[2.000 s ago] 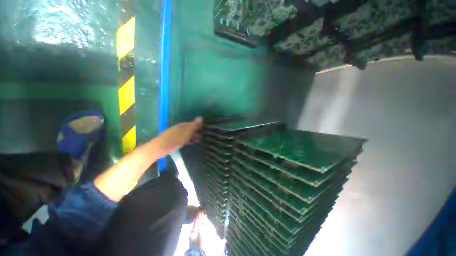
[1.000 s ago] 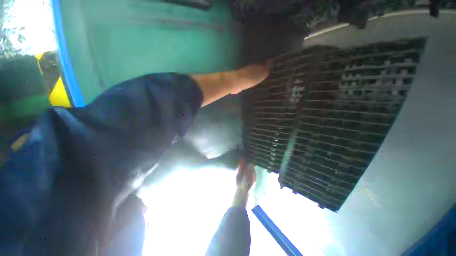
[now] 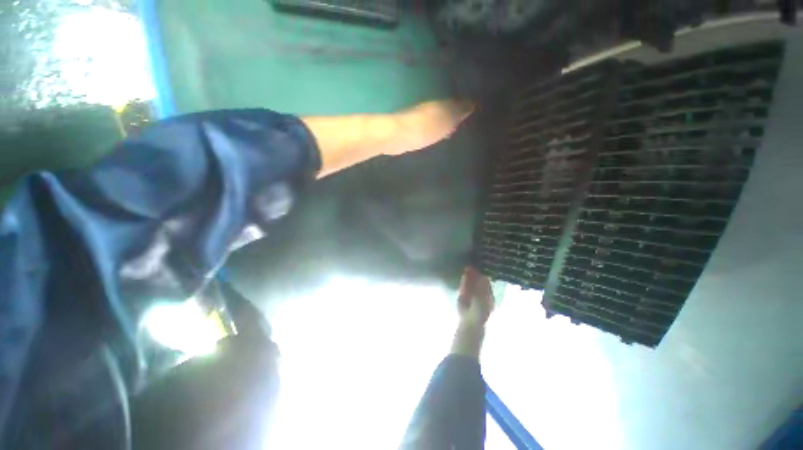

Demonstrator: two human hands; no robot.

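Two rows of dark green circuit boards stand side by side like combs, seen mostly on their thin edges. My left hand is at the upper left corner of the rows, its fingertips lost in the dark there. My right hand is at the lower left corner, its fingers closed against the end of the rows. The rows lie between my two hands. What holds the boards together is too dark to tell.
A grey work surface lies right of the boards. Dark machinery runs along the top. A black slotted part is at the top edge. Blue bars show at the bottom and upper left. Strong glare fills the lower middle.
Since two seconds ago the rows have turned from showing broad green faces to showing edges, and both hands are now at their ends. In the last second, hands and rows shifted right in view.
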